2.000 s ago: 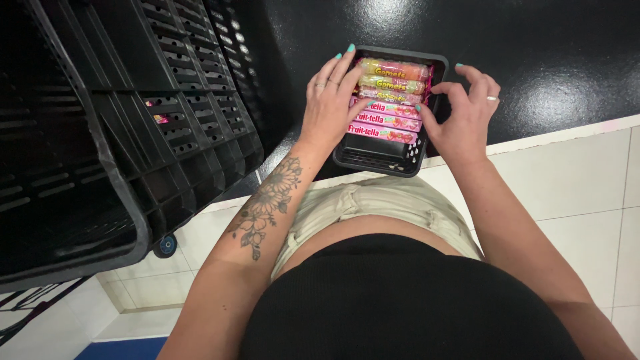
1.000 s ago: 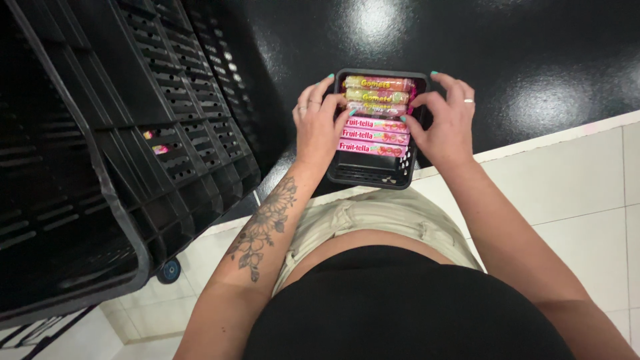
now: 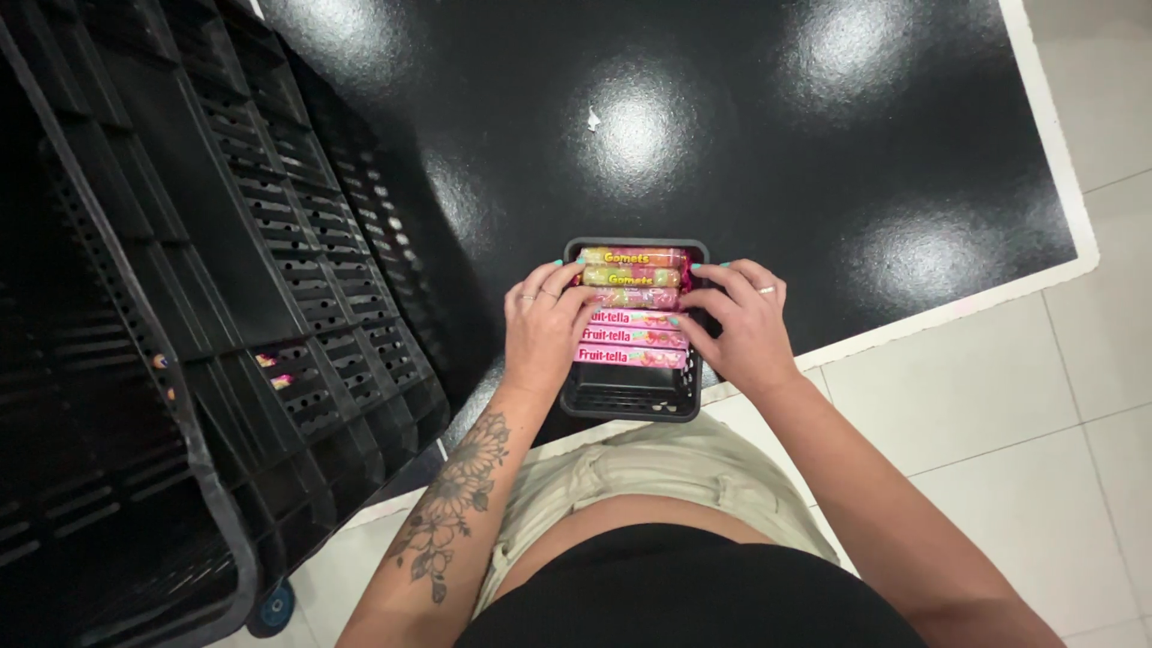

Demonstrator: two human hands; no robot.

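Observation:
A small black plastic basket [image 3: 630, 405] is in front of my body, with candy packs lying crosswise in it. Three Gomets candy tubes [image 3: 627, 258] fill its far part, and three pink Fruit-tella packs [image 3: 616, 357] lie nearer me. My left hand [image 3: 544, 319] is at the basket's left side, its fingers bent over the rim and touching the left end of the third Gomets tube. On the right side, my right hand [image 3: 742, 315] has its fingertips at the right ends of the Gomets tubes and by the top Fruit-tella pack.
At the left stands a large black plastic crate or basket [image 3: 225, 216] with slotted walls and a blue wheel [image 3: 272, 608]. Small colourful wrappers [image 3: 282, 382] show through its slots. A glossy black surface [image 3: 720, 162] with a white edge lies below; pale tiles [image 3: 981, 486] border it.
Both hands stay at the basket's sides, and their fingers have shifted slightly along the tube ends. The candy packs keep their order. The view has moved, showing more of the black surface.

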